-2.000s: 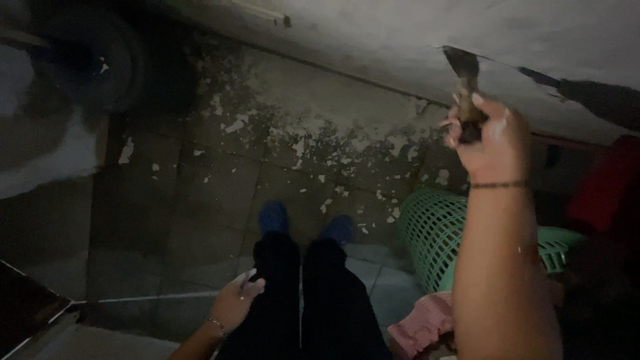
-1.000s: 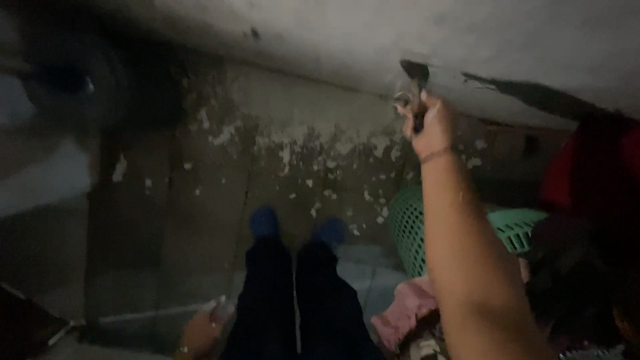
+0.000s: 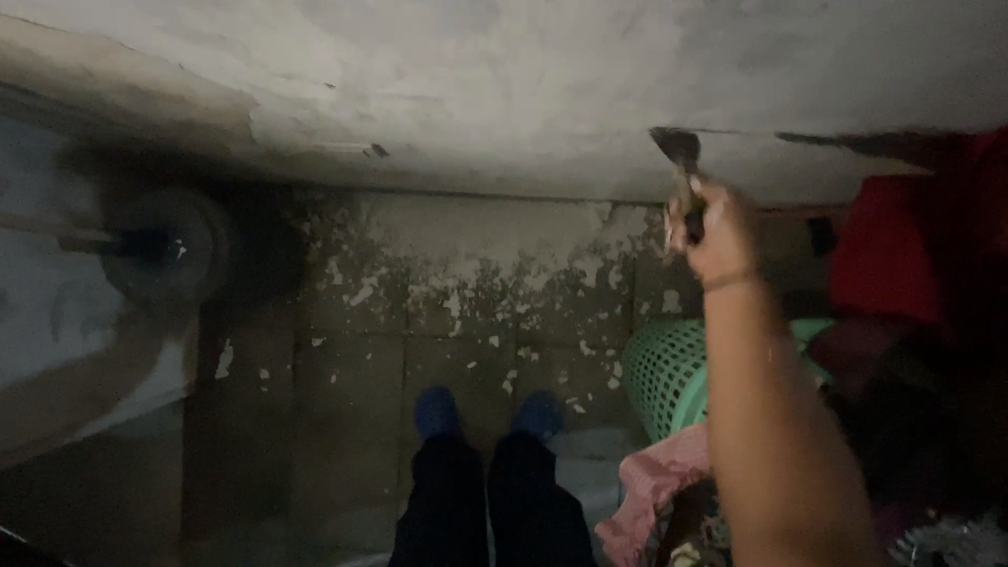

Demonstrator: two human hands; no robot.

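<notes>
My right hand (image 3: 713, 228) grips the handle of a scraper (image 3: 677, 148), whose dark, wide blade lies against the pale wall (image 3: 504, 87). A thin dark line runs along the wall from the blade, towards a long dark patch (image 3: 858, 143) on the right. My left hand is out of the frame. Pale flakes (image 3: 453, 303) are scattered over the tiled floor below the wall.
A green plastic basket (image 3: 665, 370) lies tipped beside my right forearm, with pink cloth (image 3: 657, 480) in front of it. Red cloth (image 3: 886, 244) is at the right. A dark round container (image 3: 169, 248) stands at the left. My blue-covered feet (image 3: 437, 411) are on the floor.
My left hand, seen low in the earlier frames, has left the view. My right hand keeps hold of the scraper against the wall. The view takes in more of the wall.
</notes>
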